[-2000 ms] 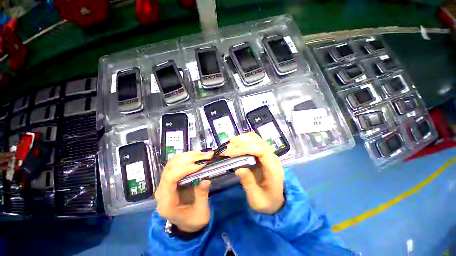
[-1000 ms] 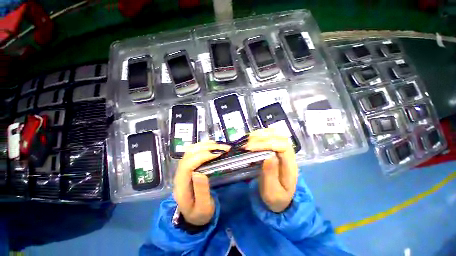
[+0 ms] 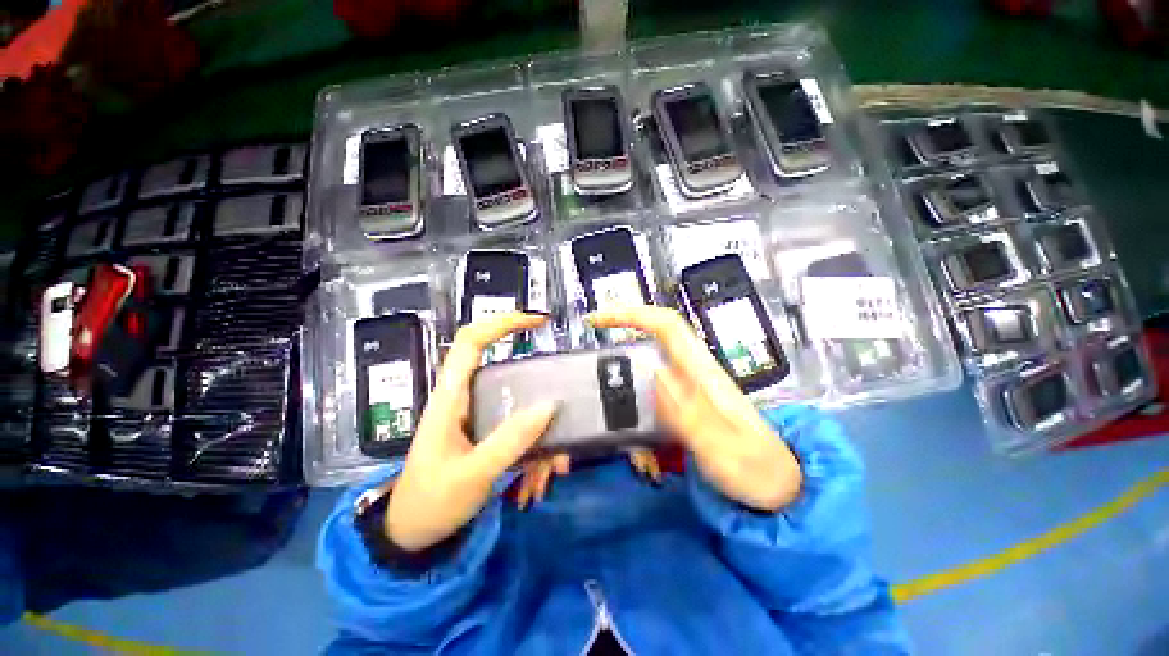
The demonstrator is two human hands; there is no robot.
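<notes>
A mobile phone (image 3: 577, 400) is held level between both hands, its grey back cover facing up with a dark camera strip at its right end. My left hand (image 3: 464, 429) grips its left end, with the thumb flat on the cover. My right hand (image 3: 705, 404) grips its right end; fingertips show below the phone. The clear phone tray (image 3: 571, 67) lies just beyond. Its far row holds several phones screen up, and its near row holds open-backed phones (image 3: 391, 381) with white labels and green areas. The near right pocket has a white label sheet (image 3: 854, 308).
At left, a black cover tray (image 3: 237, 301) holds grey covers (image 3: 260, 214), with a red item (image 3: 103, 310) and a white item (image 3: 58, 326) on it. At right, a second clear tray (image 3: 955, 385) holds phones. A post (image 3: 603, 19) stands behind the clear tray.
The phone was seen edge-on and now has its grey back turned up. My left thumb has moved onto the cover. The trays appear shifted slightly right in the view.
</notes>
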